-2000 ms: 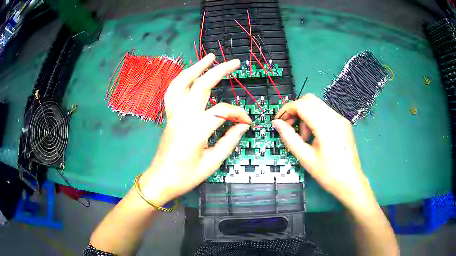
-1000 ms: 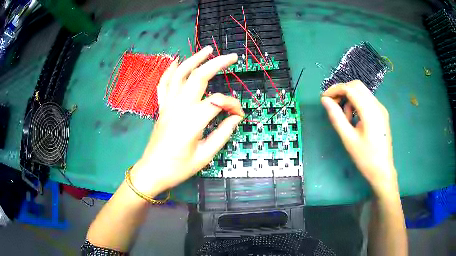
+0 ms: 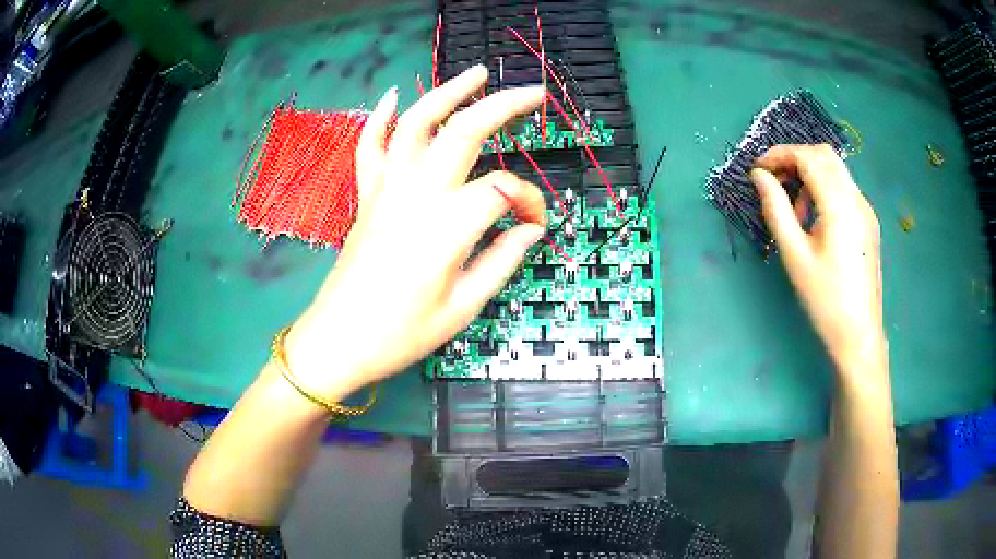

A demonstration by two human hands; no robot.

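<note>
The green PCB panel (image 3: 546,311) lies on the black slotted rack (image 3: 552,420). My left hand (image 3: 448,224) is over the panel's upper left, thumb and forefinger pinching a red lead wire (image 3: 554,246) whose lower end reaches the boards. A black lead wire (image 3: 653,180) slants up from the panel's upper right, its lower end near the red wire. My right hand (image 3: 814,207) is over the black wire pile (image 3: 792,120), thumb and forefinger close together; whether they hold a wire cannot be told. Several red wires stand from the upper boards.
A PCB strip (image 3: 595,135) lies across the rack above the panel. The red wire pile (image 3: 300,175) is left of my left hand. A fan with wire guard (image 3: 111,278) stands at far left, a green post (image 3: 164,38) at upper left. Small yellow loops (image 3: 935,156) lie at right.
My right hand has left the panel, where the black wire now stays, and moved right to the black pile. My left hand has moved slightly up, still pinching the red wire.
</note>
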